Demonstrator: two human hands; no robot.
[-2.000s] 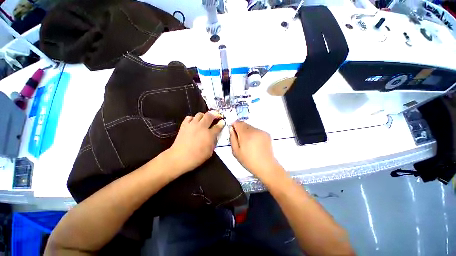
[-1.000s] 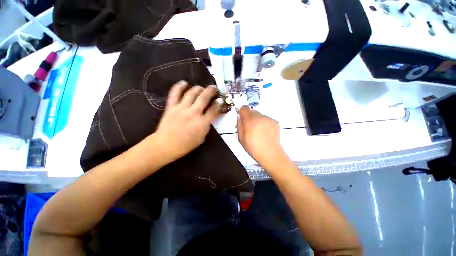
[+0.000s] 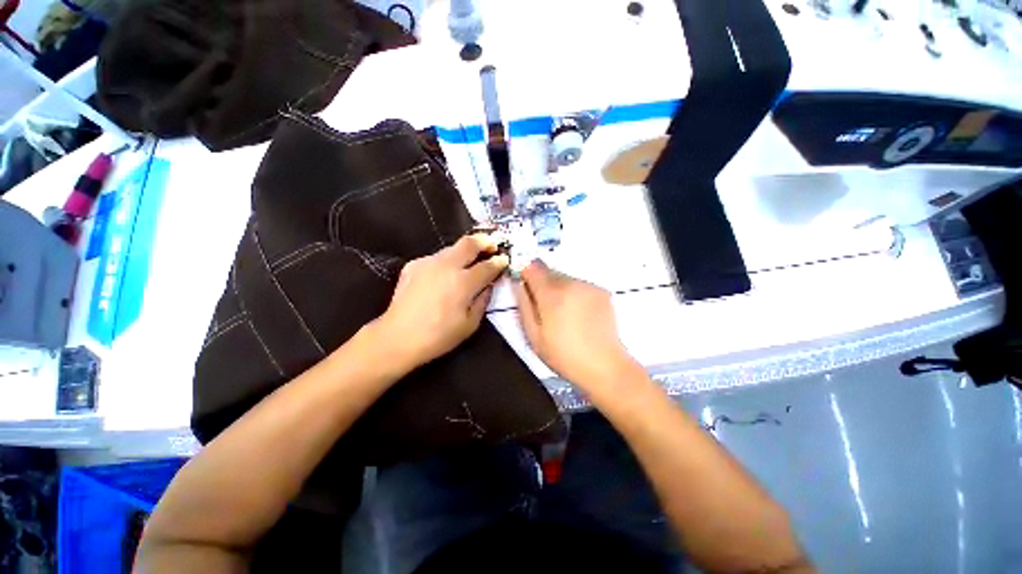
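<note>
The dark brown trousers (image 3: pixel 325 241) with pale topstitching lie on the white table and hang over its front edge. My left hand (image 3: pixel 448 289) pinches the edge of the trousers with thumb and fingertips, just in front of the presser foot (image 3: pixel 507 213). My right hand (image 3: pixel 563 314) is beside it on the right, close to the needle area, with its fingers bent together. Whether it holds a small piece or thread is too small to tell. The white lockstitch machine (image 3: pixel 628 73) stands behind both hands. A pale loose thread (image 3: pixel 465 419) lies on the cloth.
Another brown garment (image 3: pixel 224 67) lies behind at the left. A black flap (image 3: pixel 717 168) hangs from the machine head. The control panel (image 3: pixel 906 137) is at the right. Pink bobbins (image 3: pixel 86 188) and a blue-and-white strip (image 3: pixel 126 256) lie left. A blue crate (image 3: pixel 107 516) is on the floor.
My left hand was raised with spread fingers one second ago and now pinches the cloth edge lower, near my right hand. The trousers have shifted slightly and show new folds around the pocket.
</note>
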